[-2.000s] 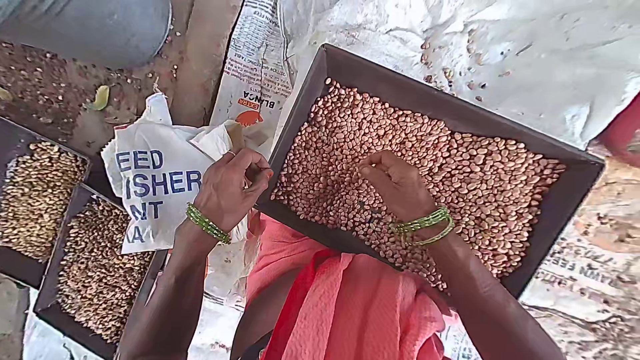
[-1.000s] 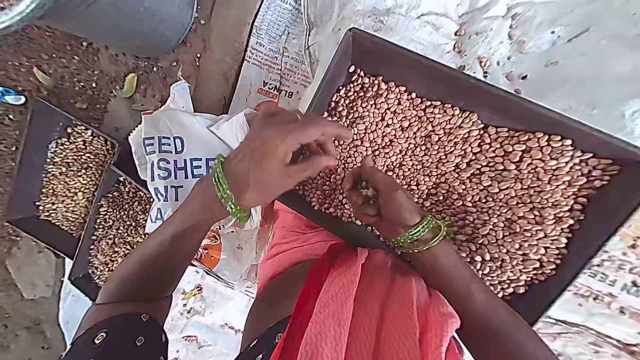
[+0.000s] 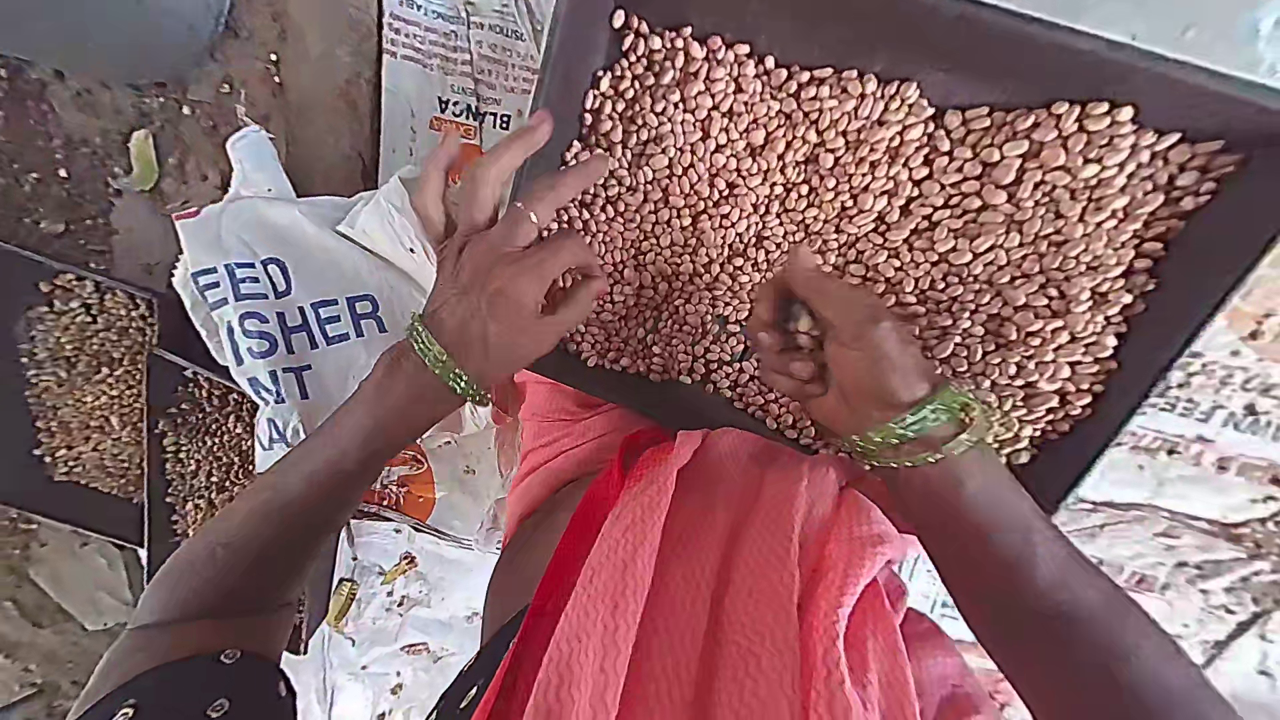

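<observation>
A dark rectangular tray (image 3: 1190,240), tilted in view, holds a wide spread of pinkish-brown shelled peanuts (image 3: 860,150). My left hand (image 3: 510,270) is over the tray's left edge, thumb and forefinger tips together and the other fingers spread; whether a small thing is between the tips cannot be told. Above the lower middle of the peanuts is my right hand (image 3: 840,340), its fingers curled around a few small pale pieces, probably peanuts. Green bangles circle both wrists. Beside my left hand lies a white printed sack (image 3: 290,240).
Two smaller dark trays stand at the left, one with pale brown pieces (image 3: 85,390), the other with darker ones (image 3: 205,450). A grey metal container (image 3: 110,30) is at the top left. Printed sacks (image 3: 460,60) lie under and around the big tray. Pink cloth covers my lap.
My left hand has moved left, away from my right hand, and its outer fingers have spread. My right hand stays over the peanuts, its fingers still curled. The view has shifted closer to the tray.
</observation>
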